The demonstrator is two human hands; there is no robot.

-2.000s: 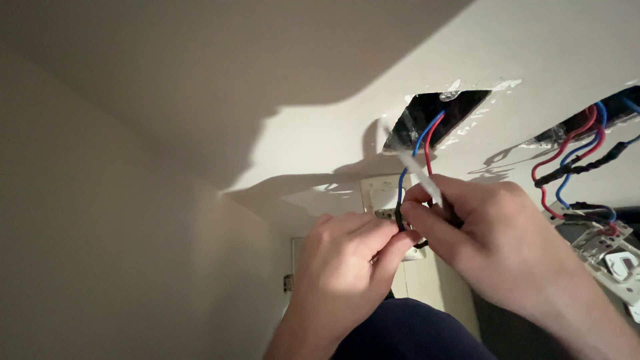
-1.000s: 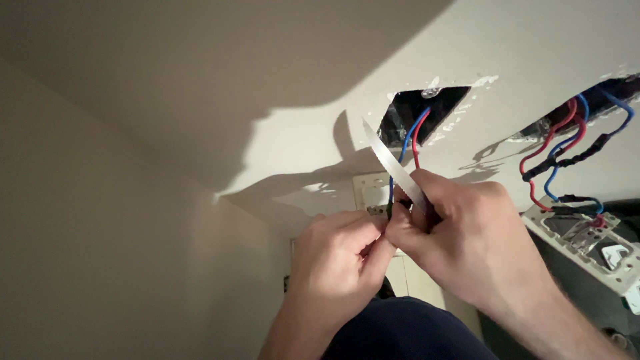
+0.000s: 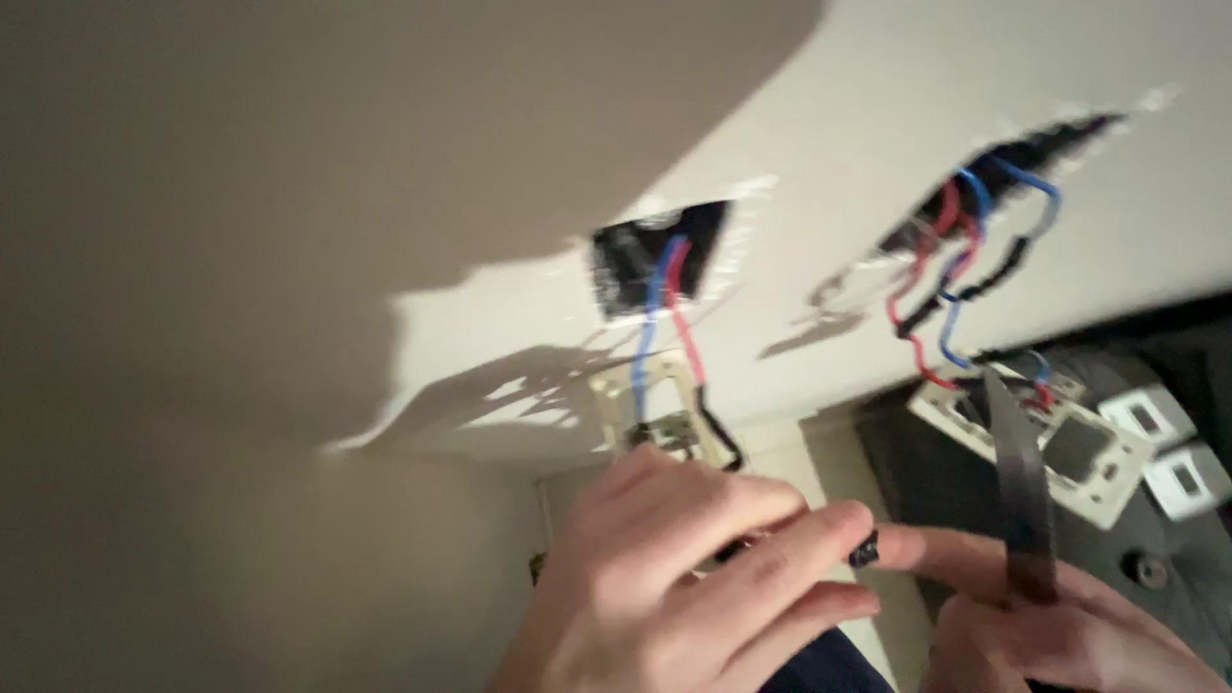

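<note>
My right hand (image 3: 1049,616) grips a knife or similar tool with a pointed metal blade (image 3: 1022,481), tip upward. Its extended index finger meets a small black piece (image 3: 864,550) at the fingertips of my left hand (image 3: 703,577). Behind the left hand hangs a cream socket mounting frame (image 3: 608,385). A blue wire (image 3: 647,337) and a red wire (image 3: 688,337) run down to it from a square wall box opening (image 3: 630,265); black tape or sleeving covers the red wire's lower part (image 3: 714,428). Whether the left fingers hold the wires is hidden.
At the right, a second wall opening (image 3: 1020,164) has several red and blue wires with black-taped joints. They lead to a double cream frame (image 3: 1097,472) on a dark tufted surface (image 3: 1179,577). Two white modules (image 3: 1189,481) lie beside that frame.
My right hand has moved right and away from the wires, taking the blade with it. The black piece now shows between the fingertips of both hands. The view has shifted.
</note>
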